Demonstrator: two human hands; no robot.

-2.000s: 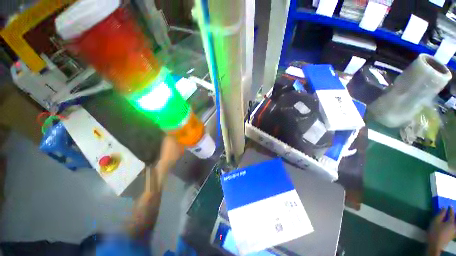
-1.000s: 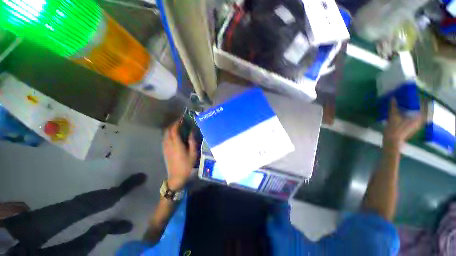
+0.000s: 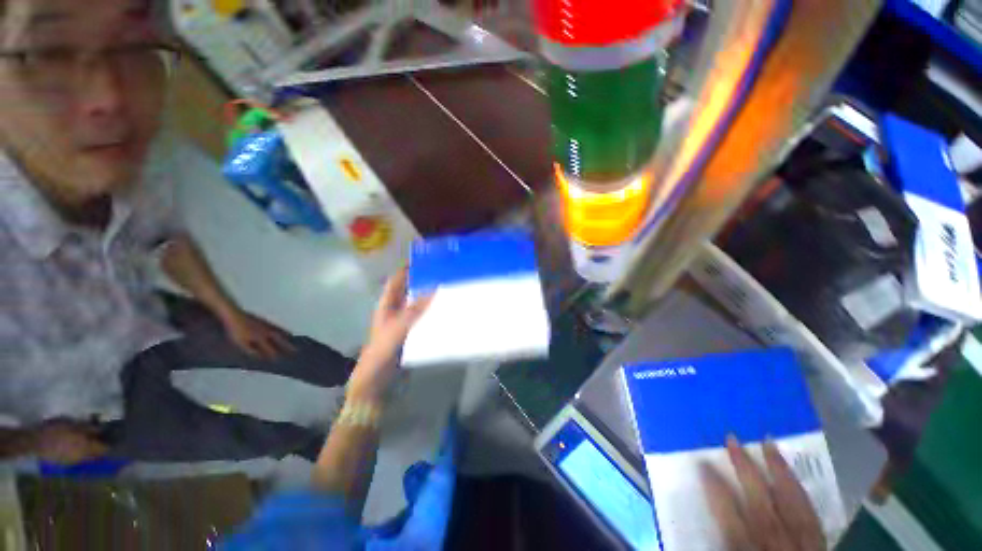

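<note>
My left hand (image 3: 390,325) grips a blue and white product box (image 3: 477,296) by its left edge, held up left of the scale, beside the outfeed conveyor (image 3: 431,161). My right hand (image 3: 762,497) lies with its fingers over another blue and white product box (image 3: 732,414) on the pan of the bench scale (image 3: 689,323); whether it grips the box cannot be told. The pale blue scale display (image 3: 605,490) shows at the box's left.
The signal tower light (image 3: 606,118), lit red, and a post (image 3: 743,140) stand beyond the scale. A tray (image 3: 791,339) holds black bagged items (image 3: 851,242) and a marked box (image 3: 937,215). A person (image 3: 86,301) is at the left. The green belt (image 3: 937,452) is at right.
My left hand has risen from beside the scale, now with a box. My right hand has moved from the green belt to the scale. The tower light turned from green to red. The view has swung left.
</note>
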